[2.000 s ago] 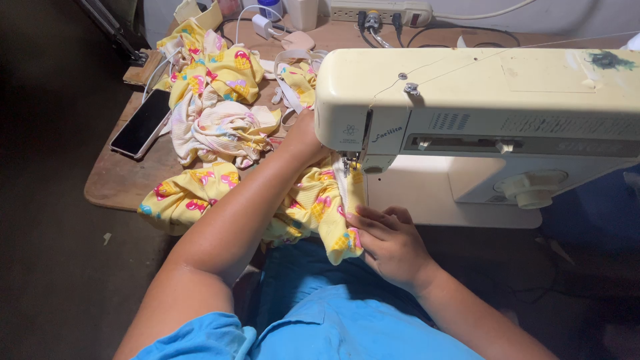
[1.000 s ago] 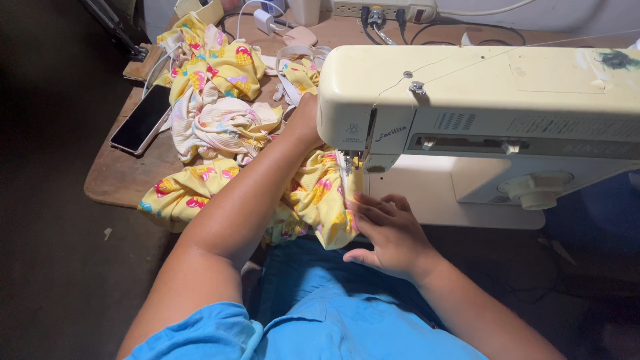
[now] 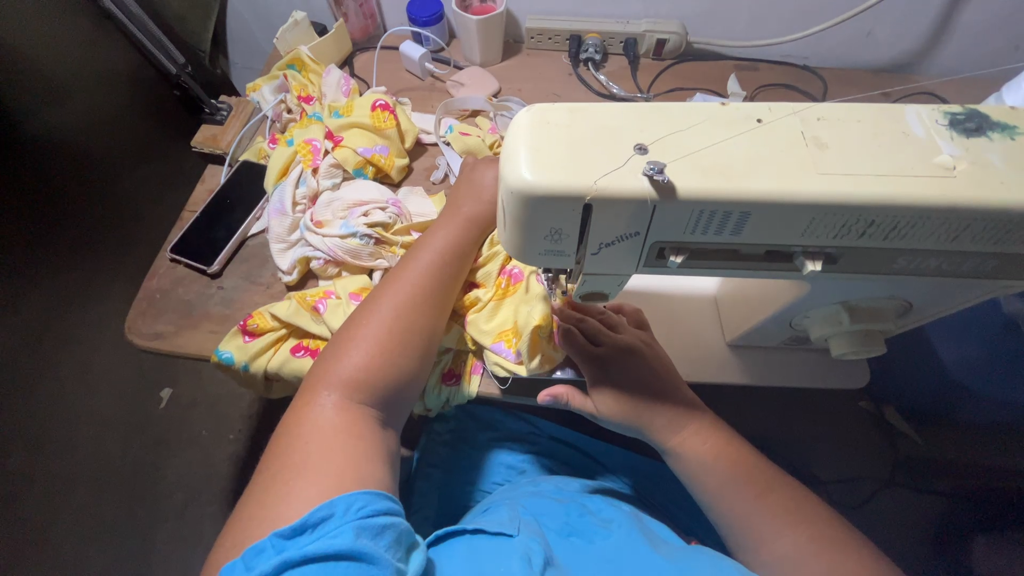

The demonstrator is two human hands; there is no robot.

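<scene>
A cream Singer sewing machine point(image 3: 752, 152) stands on the table, its presser foot point(image 3: 558, 284) down at yellow printed fabric point(image 3: 512, 308) that lies bunched to the left of the needle area. My left hand point(image 3: 478, 188) reaches behind the machine's head; its fingers are hidden there, and so is what they hold. Beside the presser foot, my right hand point(image 3: 612, 352) lies with its fingertips at the fabric's right edge, thumb spread toward me. Whether it pinches the cloth cannot be made out. White elastic point(image 3: 448, 132) lies behind my left hand.
More printed fabric point(image 3: 344, 216) is heaped on the wooden table point(image 3: 160, 312), beside a smartphone point(image 3: 220, 220). At the back are a power strip point(image 3: 600, 36), a white charger point(image 3: 414, 60), a white cup point(image 3: 480, 32) and a blue-lidded jar point(image 3: 426, 20). A lamp arm point(image 3: 164, 60) rises at the left.
The fabric's right edge, which ran out in front of the presser foot, now reaches less far toward me. My right hand has moved up closer to the foot. My left hand stays behind the machine's head.
</scene>
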